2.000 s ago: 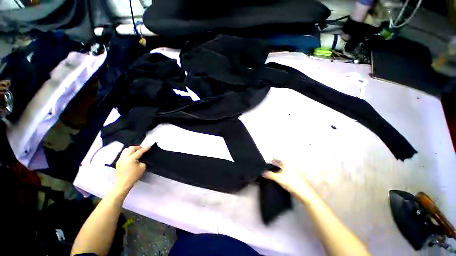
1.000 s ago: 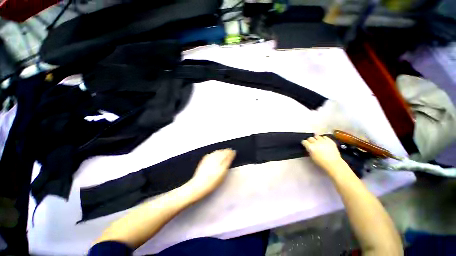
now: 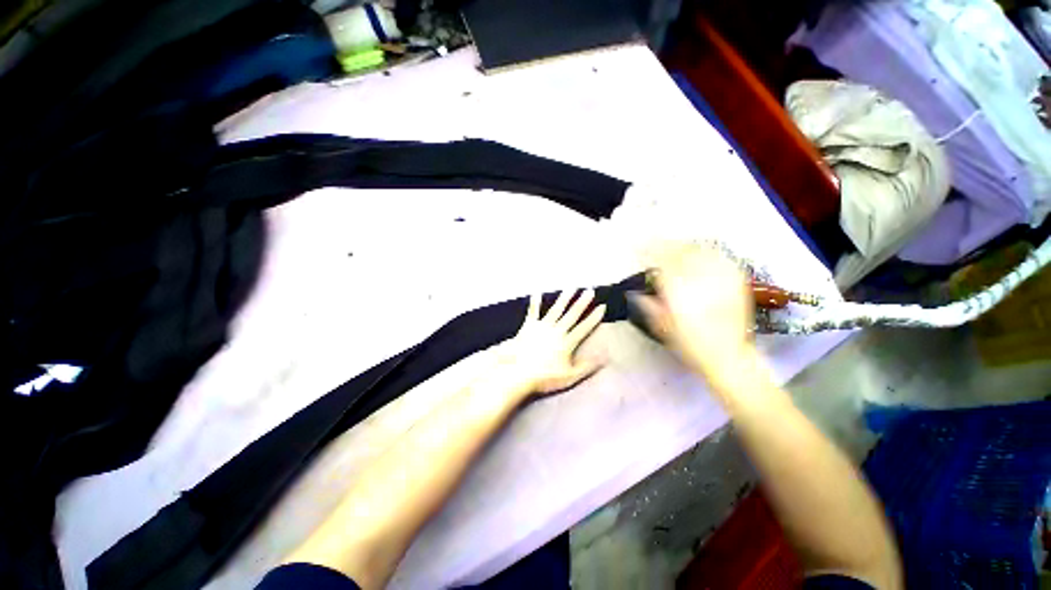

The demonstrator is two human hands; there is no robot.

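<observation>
A long black fabric strip [image 3: 380,375] runs diagonally from the lower left to the iron and looks narrower towards its right end. My left hand [image 3: 561,342] lies flat on the strip near that end, fingers spread. My right hand [image 3: 697,302], blurred, is closed round the handle of the steam iron [image 3: 770,296]. The iron's dark front shows just left of my right hand, at the strip's right end; my hand hides most of the iron.
A black fabric heap [image 3: 115,300] lies at left, with another black strip [image 3: 461,165] reaching from it. A white-wrapped hose [image 3: 922,314] trails right. A dark flat square [image 3: 553,29] is at the back. A blue crate [image 3: 962,496] stands below right.
The view has turned right. My right hand has gone from the strip's end to the iron's handle. My left hand is nearer the strip's right end, and the strip there looks narrower.
</observation>
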